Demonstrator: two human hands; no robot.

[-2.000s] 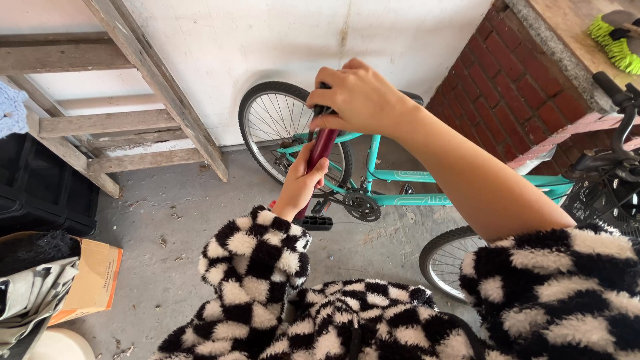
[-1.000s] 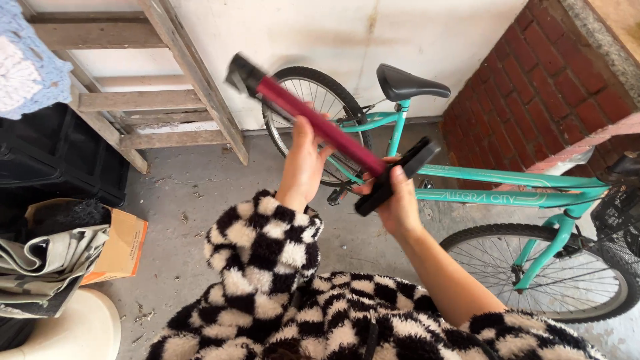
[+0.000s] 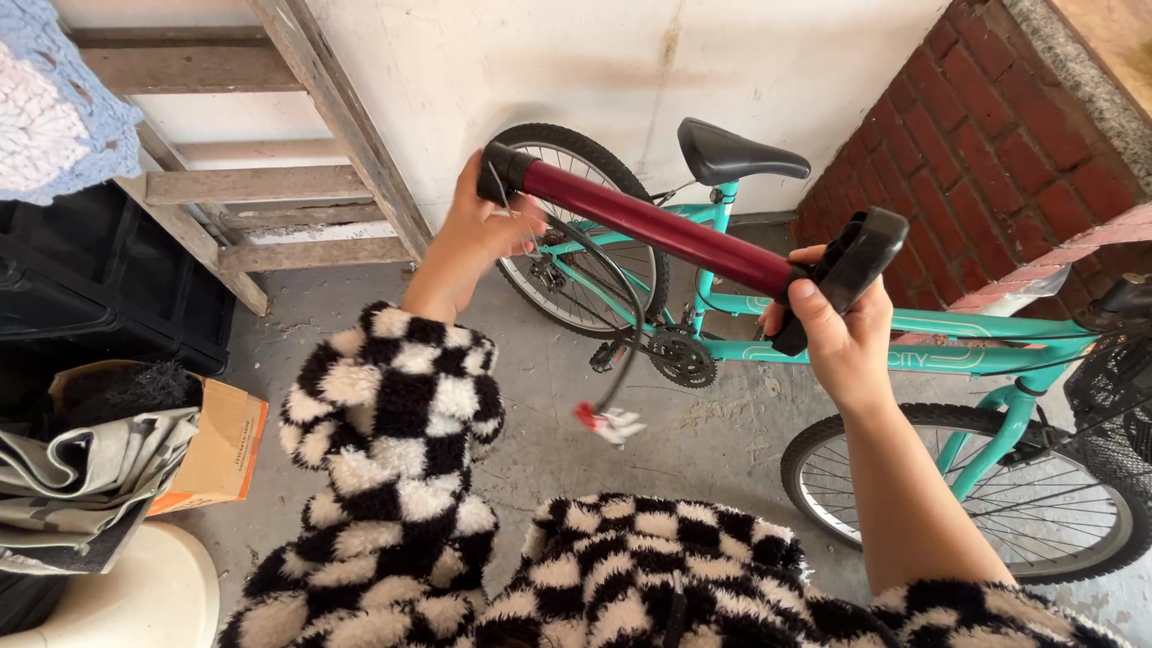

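Note:
A bicycle hand pump with a dark red barrel (image 3: 657,229) spans the view at a slant, held up above the floor. My right hand (image 3: 841,328) grips its black end at the right. At the barrel's other end, my left hand (image 3: 486,229) touches the black cap, its fingers at a thin metal wire and the hose. The black hose (image 3: 637,315) hangs in a curve, with a blurred red and white fitting (image 3: 607,421) at its tip. Behind the pump stands a turquoise bicycle (image 3: 1017,328) with a black saddle (image 3: 742,153).
A wooden ladder (image 3: 261,184) leans at the white wall (image 3: 576,63). Black plastic crates (image 3: 108,279), a cardboard box (image 3: 216,441) with fabric and a cream container (image 3: 166,576) stand at the left. A brick structure (image 3: 981,144) is at the right.
The hose now hangs free below the pump, where a second ago no loose hose showed. My left hand has moved from the middle of the barrel to its capped left end.

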